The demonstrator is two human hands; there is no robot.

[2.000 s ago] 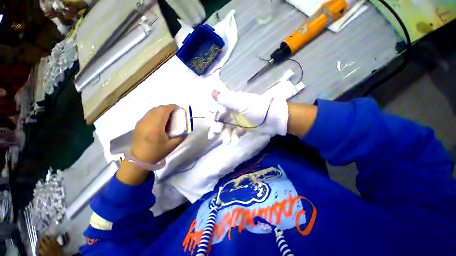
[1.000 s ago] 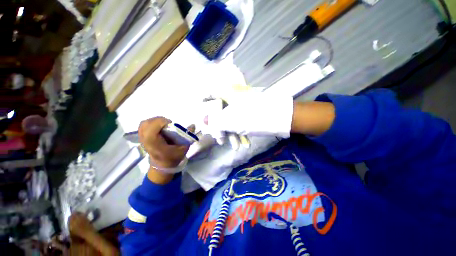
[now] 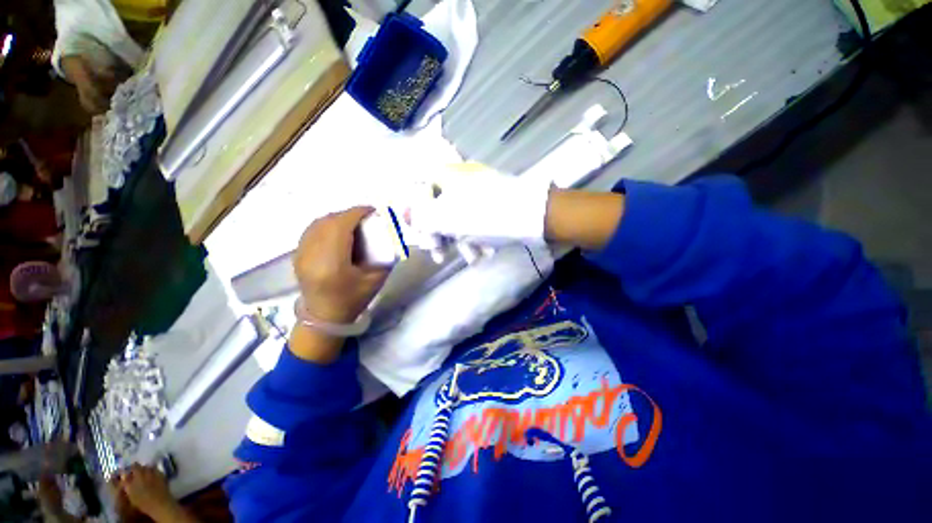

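Observation:
My bare left hand point(image 3: 329, 268) is closed around the end of a silver-white light fixture body point(image 3: 377, 240), which has a dark blue edge. My right hand point(image 3: 482, 209), in a white glove, is at that end with its fingertips close against it. The glove is overexposed, so what its fingers hold is hidden. A thin dark lead wire point(image 3: 536, 264) shows below the glove. Other bars and a white cloth point(image 3: 429, 325) lie beneath my hands.
A blue screw box point(image 3: 397, 74) stands behind my hands. An orange electric screwdriver point(image 3: 613, 36) lies at back right, near a white bar point(image 3: 572, 153). A beige slab point(image 3: 268, 133) carries bars at back left. White parts point(image 3: 133, 393) are heaped at left. Other people's hands point(image 3: 148, 490) show at left.
My gloved hand has closed in on the bar's end, where a gap with wire across it showed two seconds ago. The view has shifted. Another person's sleeve and hand now show at upper left.

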